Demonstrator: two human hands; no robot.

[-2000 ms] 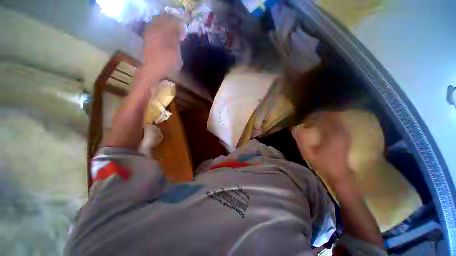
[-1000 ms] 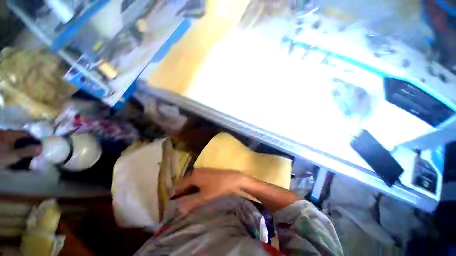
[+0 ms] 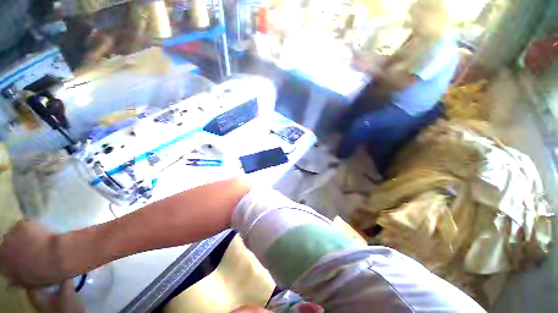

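My right forearm reaches across the table to the far left of the view. My right hand [image 3: 29,254] is blurred there with curled fingers, beside pale yellow cloth [image 3: 8,202] at the left edge; I cannot tell what it holds. A skin-coloured part below it, cut off by the bottom edge, may be my left hand [image 3: 64,301]. A small whitish thing and a dark loop lie close to both, too blurred to name. A pale yellow cut panel [image 3: 223,284] lies below the table edge. Another bit of skin shows at the bottom centre.
The white sewing machine [image 3: 177,131] stands on the table [image 3: 137,269] beyond my forearm. Blue snips [image 3: 205,162] and a black phone [image 3: 264,159] lie near it. A ruler [image 3: 177,269] runs along the front edge. A seated person [image 3: 398,92] and heaped khaki-gold cloth [image 3: 428,202] are right.
The view has swung right, bringing the machine, seated person and cloth heap into sight. My right hand has left the yellow panel on my lap and now reaches far left over the table.
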